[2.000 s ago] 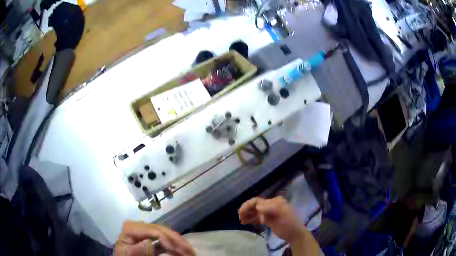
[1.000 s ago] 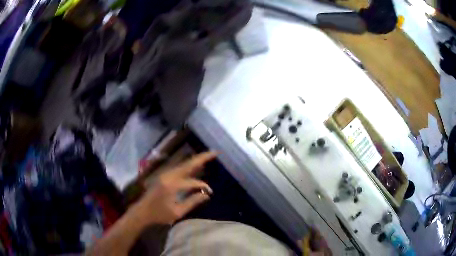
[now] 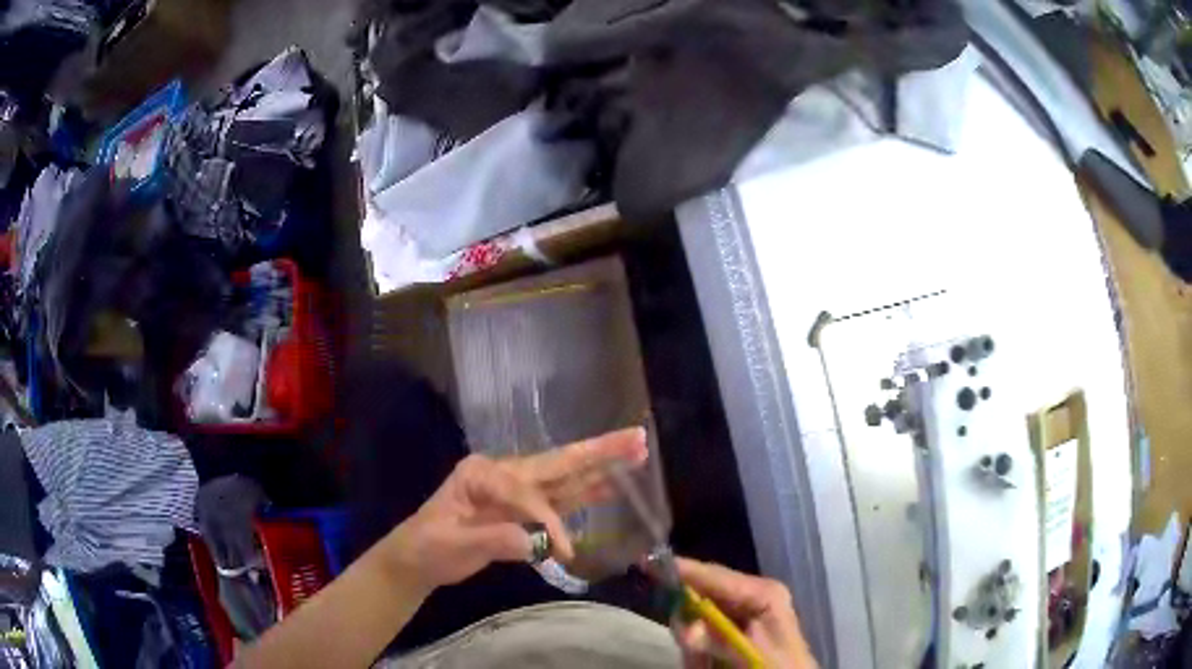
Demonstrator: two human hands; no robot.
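My left hand (image 3: 516,507) is over the gap in front of the sewing table, palm turned inward and fingers stretched, with a ring on one finger. I see no cloth in it. My right hand (image 3: 758,612), low in the picture, is closed around the scissors (image 3: 719,625) by the yellow and green handles. The blurred blades point up and left, close to my left fingertips; whether they touch, I cannot tell. The white sewing machine (image 3: 1000,523) stands to the right, its needle end toward the table's middle.
The grey ruler-marked table edge (image 3: 758,379) runs beside my hands. A dark and light grey garment heap (image 3: 706,92) lies ahead over the table's far end and a carton. Red baskets (image 3: 314,359) with cloth stand at left. A tan parts box (image 3: 1072,405) is behind the machine.
The view has swung left, toward the garment heap and baskets. The scissors, earlier lying beside the machine arm, are now in my right hand. My left hand has moved next to the blades.
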